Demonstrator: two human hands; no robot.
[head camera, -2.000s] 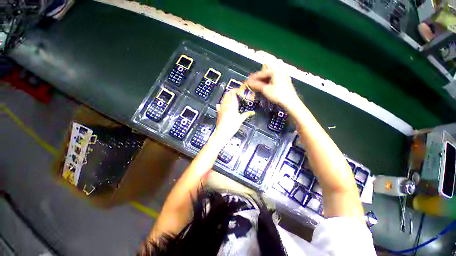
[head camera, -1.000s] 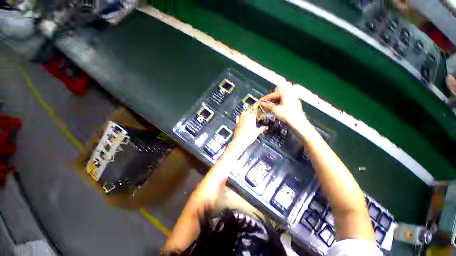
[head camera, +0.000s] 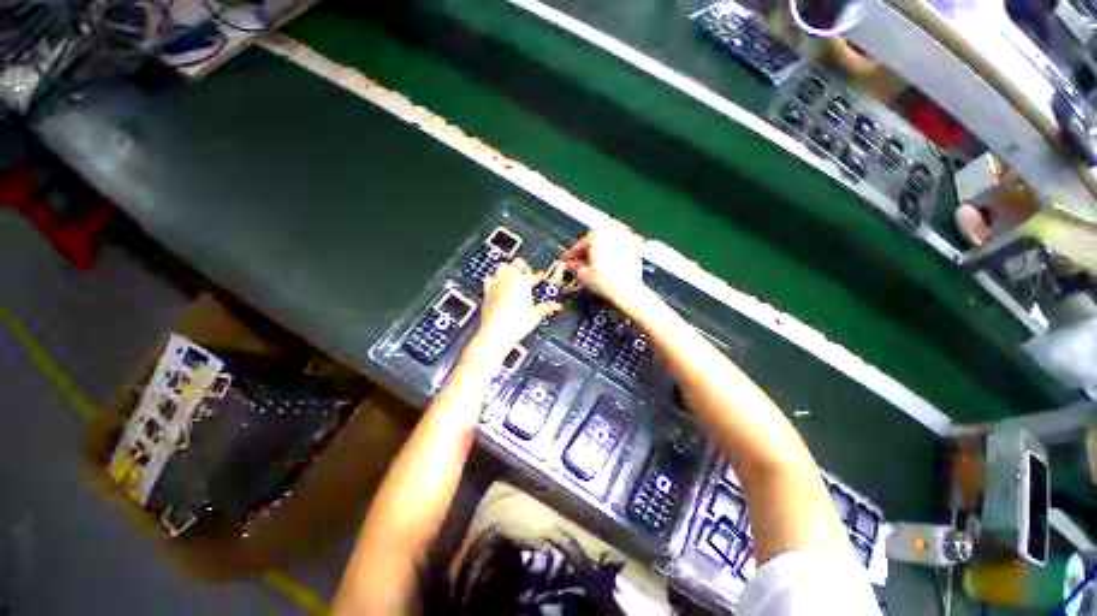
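My left hand is at the second pocket of the back row in the clear phone tray, its fingers on a black keypad phone. My right hand is at the same phone's upper end, fingertips pinched at the yellow adhesive liner. The fingers partly hide the phone and liner. Other phones lie in the tray; those at its left end have yellow frames around their screens, such as the front-left phone. My right forearm hides part of the tray's right end.
The lens tray of black-bordered squares adjoins on the right, partly under my right arm. Beyond it are a whitish bottle and a boxed device. An open carton with film and strips is below left. The green conveyor runs behind.
Both hands have moved one pocket left along the back row, from the third phone to the second. The third phone now shows without a yellow frame. The camera view has also shifted.
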